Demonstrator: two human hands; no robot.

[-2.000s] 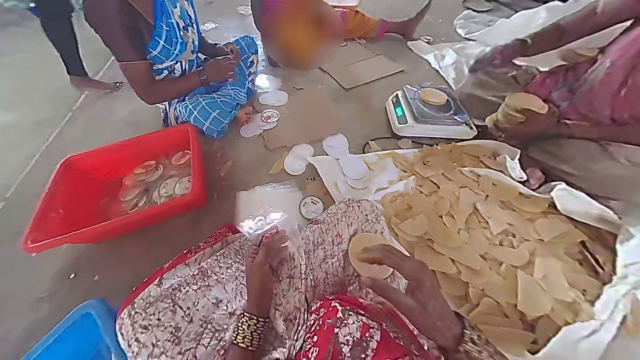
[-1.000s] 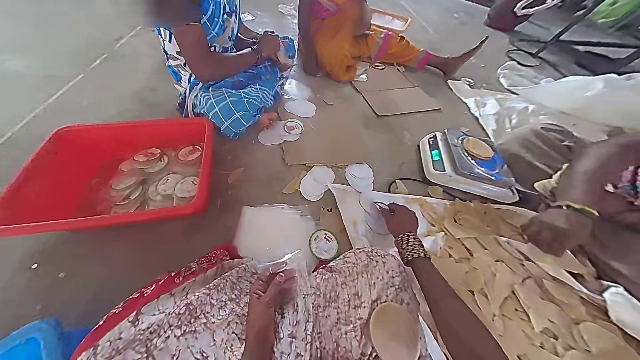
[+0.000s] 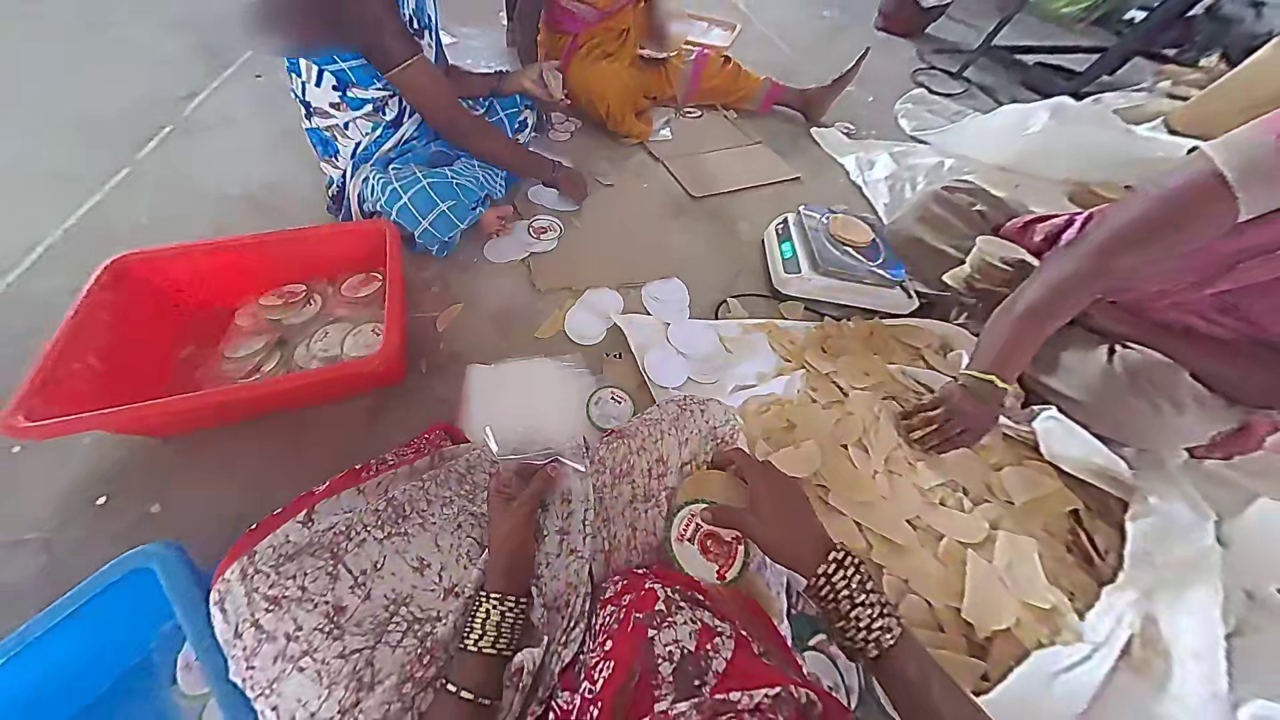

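Observation:
My left hand (image 3: 518, 500) grips the near edge of a clear plastic bag (image 3: 535, 450) over my lap. Just beyond it lies a stack of clear plastic sheets or bags (image 3: 528, 400) on the floor. My right hand (image 3: 775, 515) holds a round printed label (image 3: 708, 543) against a stack of thin tan discs (image 3: 712, 488), above the patterned cloth on my lap. Another round label with a green rim (image 3: 610, 408) lies beside the plastic stack. White paper discs (image 3: 593, 315) are spread beyond, some on a white sheet.
Broken tan pieces (image 3: 900, 480) cover a white sheet at right, where a co-worker's hand (image 3: 945, 412) rests. A digital scale (image 3: 840, 285) carries tan discs. A red tub (image 3: 392, 330) holds filled packs; a blue tub (image 3: 175, 580) is near left. Two people sit ahead, by flattened cardboard (image 3: 730, 165).
My right hand has come back from the paper discs on the white sheet to my lap, and now holds a label with the tan discs. The co-worker's hand has reached onto the broken pieces.

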